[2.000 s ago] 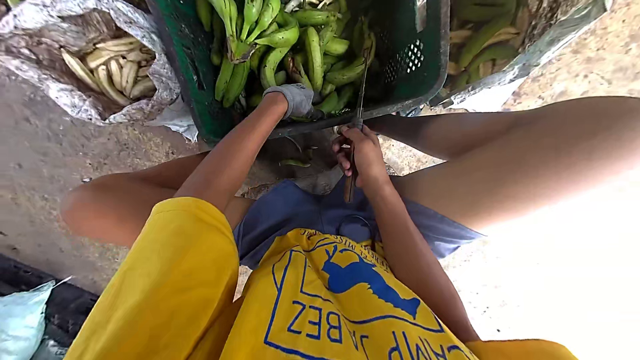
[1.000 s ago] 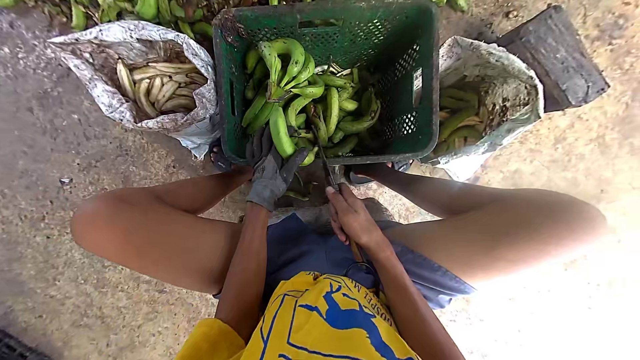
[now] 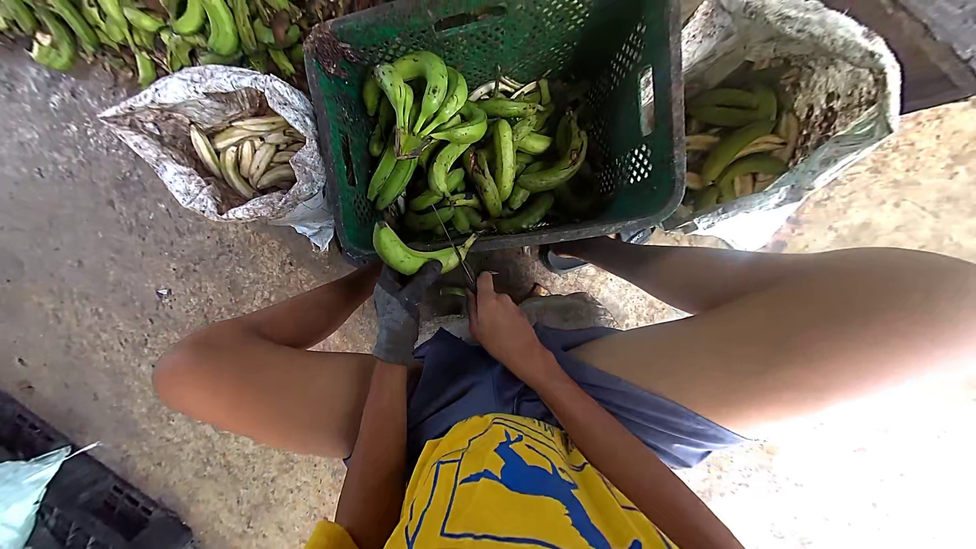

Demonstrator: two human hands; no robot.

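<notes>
My left hand (image 3: 399, 313), in a grey glove, holds a green plantain (image 3: 415, 255) at the near edge of the green plastic crate (image 3: 496, 240). My bare right hand (image 3: 499, 316) grips a knife (image 3: 456, 248), whose thin blade points up and left and crosses the plantain's stem end. Whether the edge is cutting in cannot be told. Inside the crate lie many loose green plantains (image 3: 503, 156), with a joined bunch (image 3: 419, 99) on top at the left. The knife's handle is mostly hidden by my fingers.
An open sack (image 3: 202, 88) of peeled plantains (image 3: 252, 156) stands left of the crate. Another sack (image 3: 877, 99) at the right holds green and peeled ones. More green plantains (image 3: 221, 27) lie on the ground at the top left. A dark crate (image 3: 114, 503) sits at the lower left.
My left hand, at the plantains in the crate before, now holds a single plantain near the crate's near rim. My right hand still has the knife, its blade now at that plantain's stem end.
</notes>
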